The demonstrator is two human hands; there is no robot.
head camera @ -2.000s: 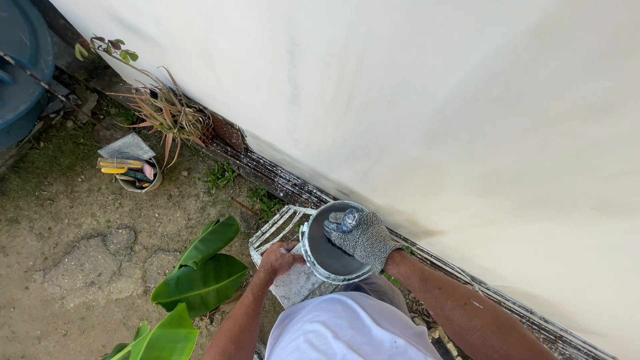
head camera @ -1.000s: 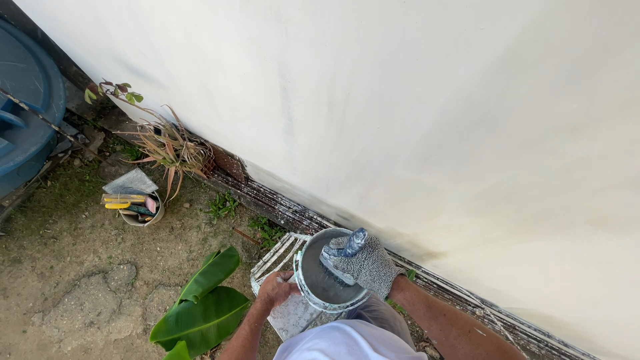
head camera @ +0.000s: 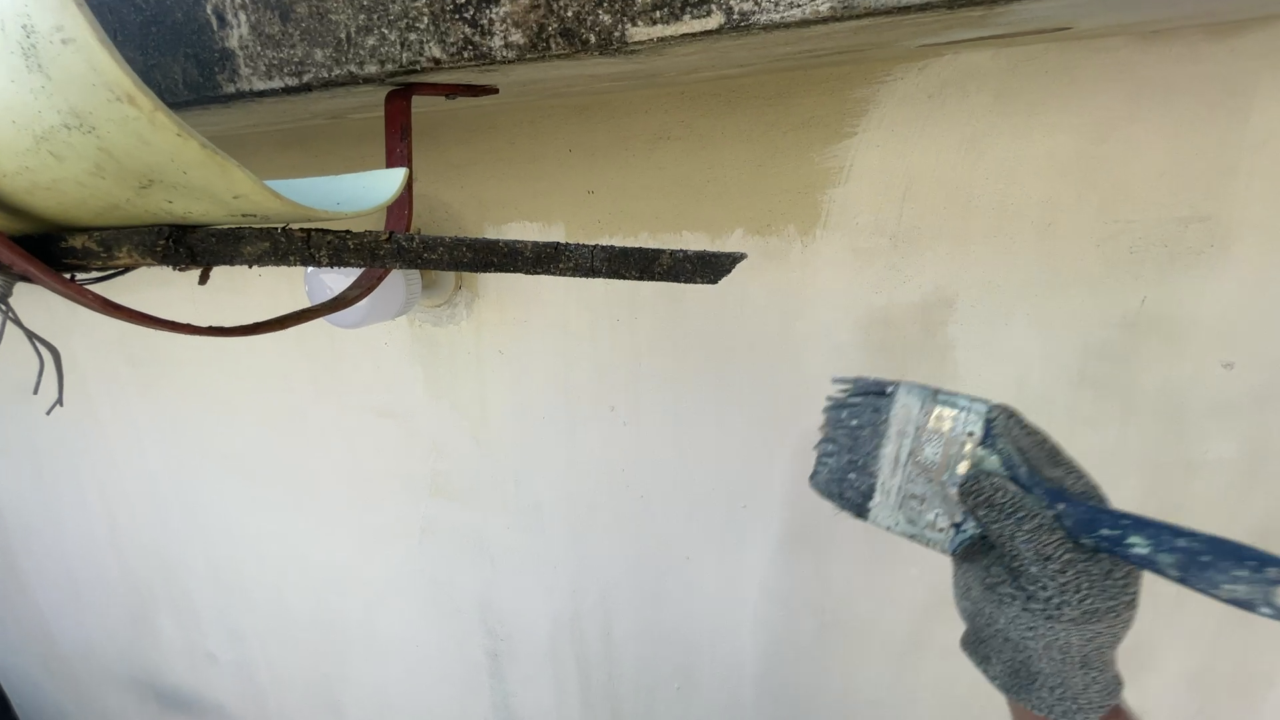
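Note:
My right hand, in a grey knitted glove, grips a wide paintbrush near its metal ferrule. The brush has dark bristles pointing left and a blue, paint-spattered handle slanting down to the right edge. Behind it stands the wall, pale below, with a darker tan band under the overhang that ends in a ragged brushed edge. Whether the bristles touch the wall cannot be told. My left hand is out of view.
A weathered concrete ledge runs along the top. At the upper left are a curved cream plastic piece, a red metal bracket, a dark rough strip and a white light bulb. Bent wires hang at the left edge.
The view has swung from the ground up to the top of the wall. My right hand, earlier over the bucket with the brush, is now raised before the wall. Bucket and left hand have left the view.

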